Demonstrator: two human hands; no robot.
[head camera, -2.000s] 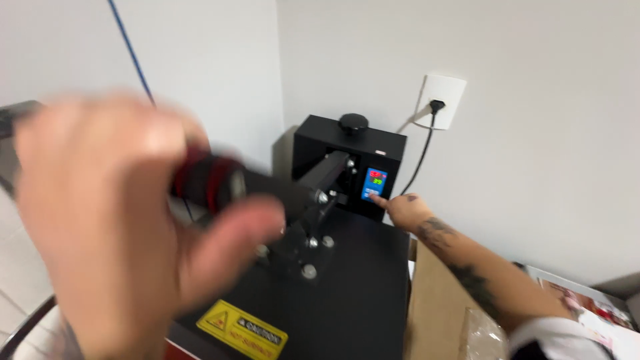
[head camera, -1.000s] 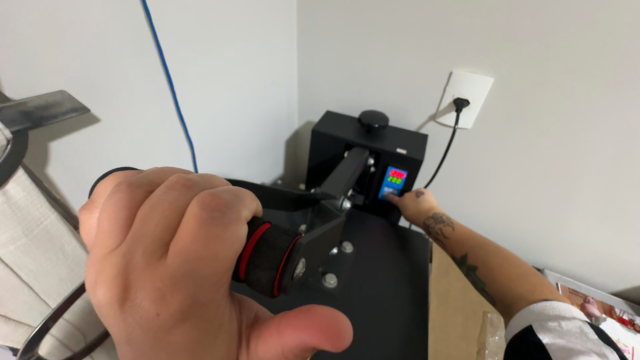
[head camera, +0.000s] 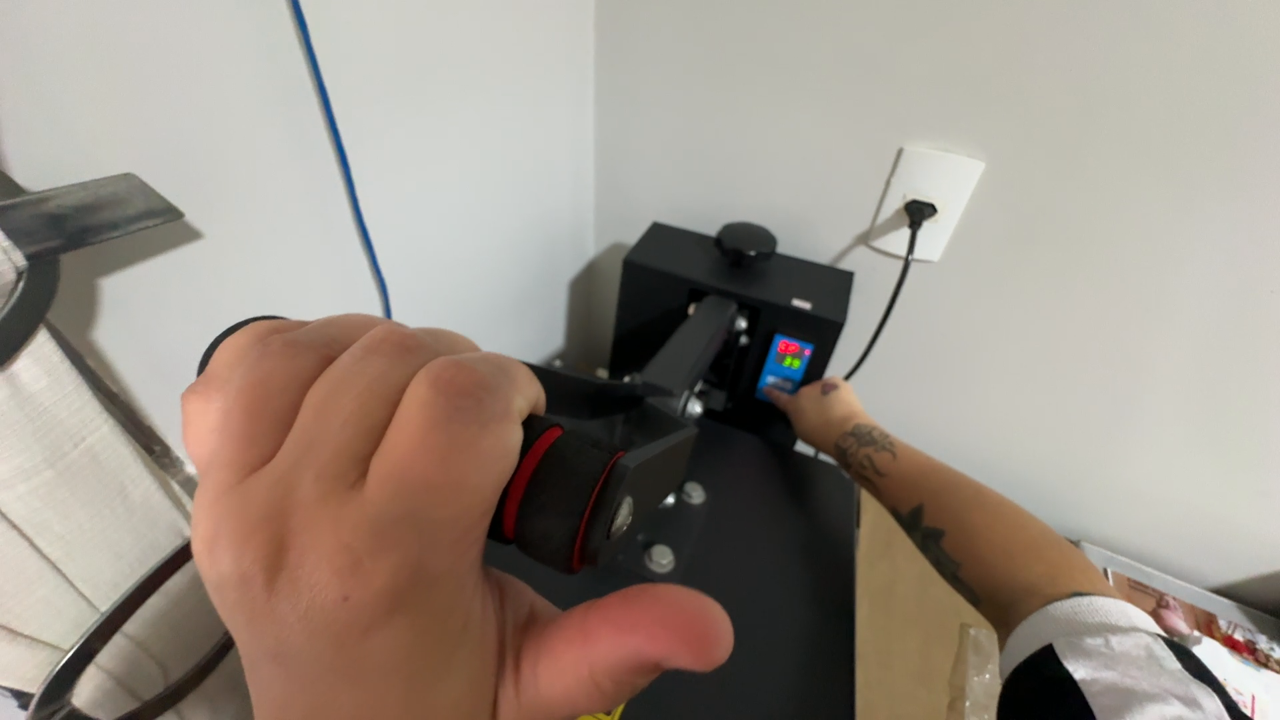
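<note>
My left hand (head camera: 370, 480) grips the black foam handle with red rings (head camera: 565, 490) of a heat press, thumb sticking out to the right. Behind it the press's lever arm (head camera: 690, 345) runs back to a black control box (head camera: 735, 290) with a round knob (head camera: 746, 242) on top. My right hand (head camera: 820, 410) reaches in from the right, a fingertip at the lower edge of the lit control panel (head camera: 786, 366), which shows red and green digits. Its other fingers are hard to make out. Under the handle lies the flat black top of the press (head camera: 770, 560).
A black plug sits in a white wall outlet (head camera: 940, 190), its cord (head camera: 890, 320) running down behind the box. A blue cable (head camera: 340, 150) hangs on the left wall. Cardboard (head camera: 900, 610) stands right of the press; a metal-framed chair with light fabric (head camera: 90, 480) is at left.
The digits on the panel have changed. My left hand stays on the handle and my right fingertip stays at the panel. The view has shifted somewhat.
</note>
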